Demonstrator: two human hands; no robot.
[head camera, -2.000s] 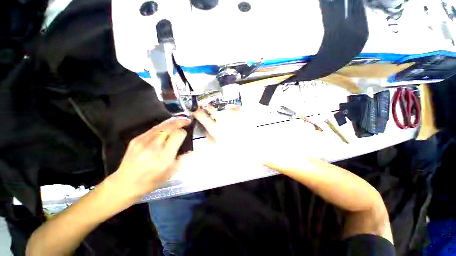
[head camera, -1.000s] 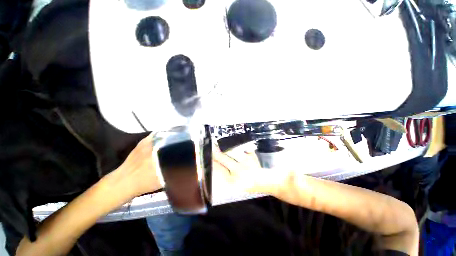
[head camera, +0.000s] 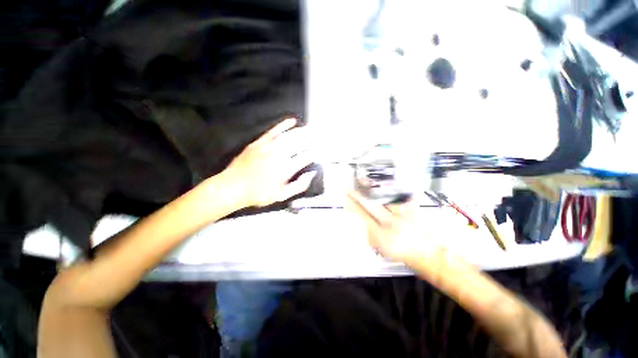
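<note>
The image is blurred. A large black garment piece (head camera: 210, 77) is heaped over the table left of the white sewing machine head (head camera: 476, 112). My left hand (head camera: 273, 171) lies on the garment's right edge, fingers spread and pointing right; whether it pinches the cloth cannot be told. My right hand (head camera: 392, 227) is over the white table just below the machine's needle area (head camera: 385, 175), fingers pointing up and left, partly washed out by glare. Any thing in its fingers cannot be made out. The presser foot and needle are too blurred to tell.
On the white table (head camera: 336, 259) right of my right hand lie red-handled snips (head camera: 462, 212), a thin brass-coloured stick (head camera: 494, 232), a stack of black pieces (head camera: 535, 215) and red-handled shears (head camera: 578, 217). A black band (head camera: 575, 133) hangs over the machine's right part.
The view has shifted, and the machine head looks smaller and farther right. My left hand, partly behind the machine's front a second ago, now shows on the garment. My hands are farther apart.
</note>
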